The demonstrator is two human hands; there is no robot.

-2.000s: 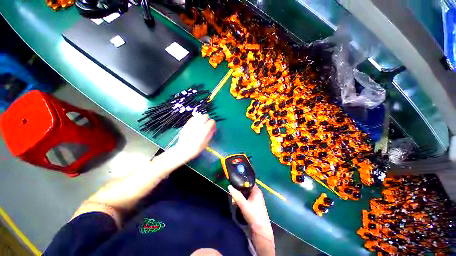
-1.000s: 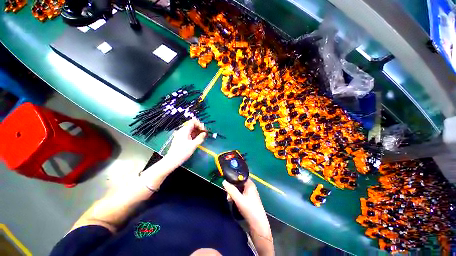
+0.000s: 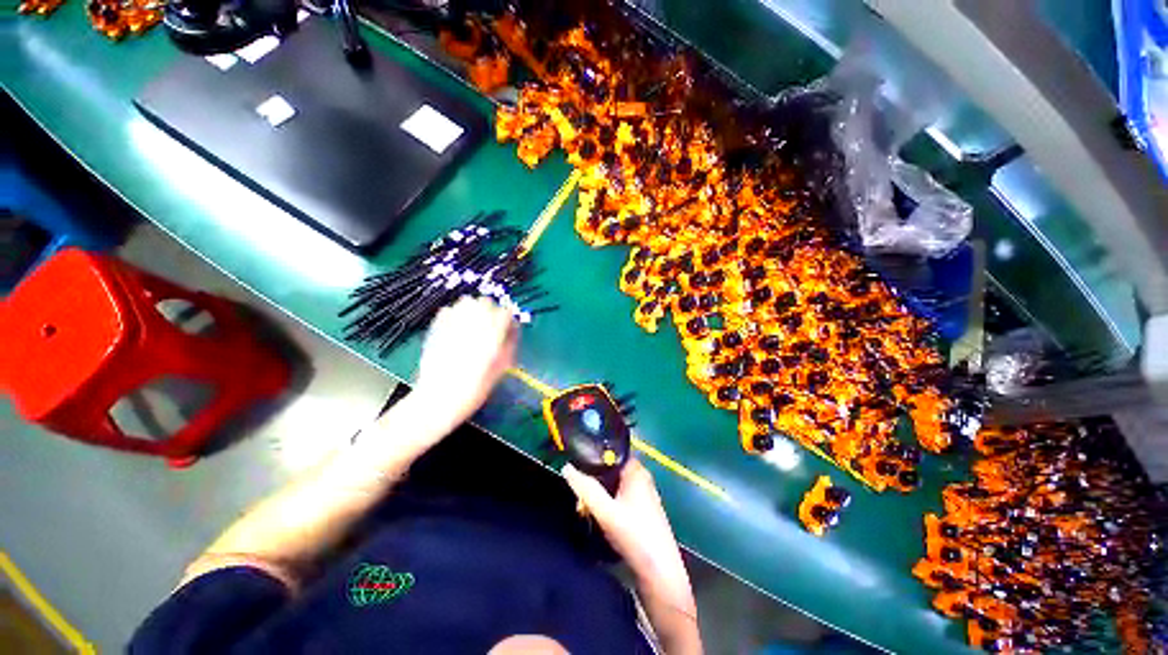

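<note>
Thin black labelled parts (image 3: pixel 407 297) lie in a loose fan on the green bench, with small white labels around their middle and right part. My left hand (image 3: pixel 469 343) is at the fan's near right edge, back of the hand up. Its fingertips are hidden, so I cannot tell if it holds a part. My right hand (image 3: pixel 617 497) is closed around the lower end of a black barcode scanner (image 3: pixel 592 430) with orange edging, to the right of my left hand.
A large heap of orange-and-black parts (image 3: pixel 769 294) lies behind, another heap (image 3: pixel 1050 537) at the right, and one loose piece (image 3: pixel 824 504). A black laptop-like slab (image 3: pixel 320 134) lies back left. A clear bag (image 3: pixel 916 211) is behind the heap. A red stool (image 3: pixel 141 352) stands left.
One second ago my left fingers held a small labelled part right of the fan. That hand has moved back to the fan's edge, fingertips now hidden. My right hand still holds the scanner.
</note>
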